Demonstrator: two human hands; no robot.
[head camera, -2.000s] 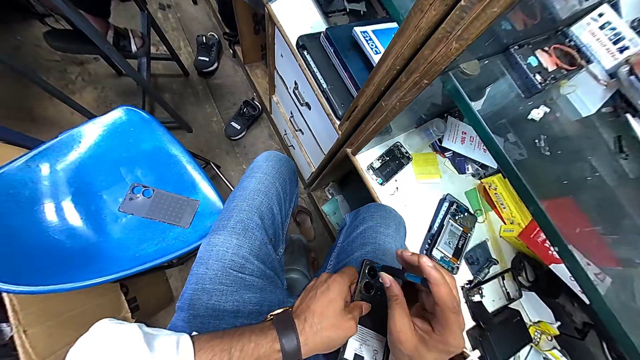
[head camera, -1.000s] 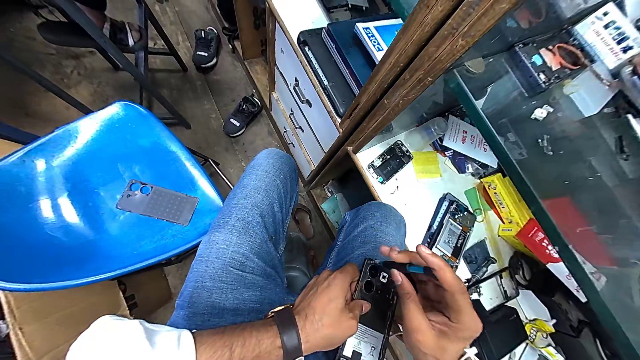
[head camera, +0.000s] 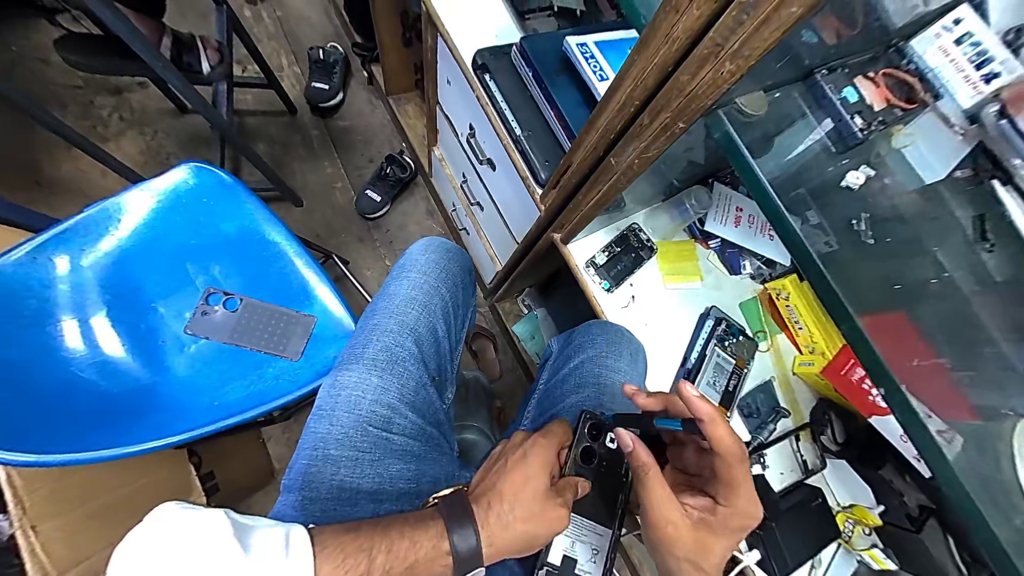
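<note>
My left hand (head camera: 528, 492), with a dark watch strap on its wrist, grips the left side of a black smartphone with its back cover off (head camera: 596, 488). The phone lies tilted over my lap, its camera lenses toward the top. My right hand (head camera: 696, 472) holds a screwdriver with a black and blue handle (head camera: 668, 424) against the phone's upper right part; the thumb rests beside the lenses. The screwdriver's tip is hidden. A grey phone back cover (head camera: 256, 324) with camera holes lies on the blue plastic chair (head camera: 128, 384) at the left.
On the white shelf (head camera: 652, 320) to the right lie an opened phone (head camera: 621, 258), another opened phone (head camera: 718, 360), a yellow sticky pad (head camera: 679, 264) and yellow boxes (head camera: 804, 316). A glass counter edge (head camera: 848, 320) runs along the right. Black shoes (head camera: 385, 186) lie on the floor near the drawers (head camera: 480, 152).
My right hand has shifted slightly and its fingers are spread differently around the screwdriver. My left hand still holds the phone in about the same place.
</note>
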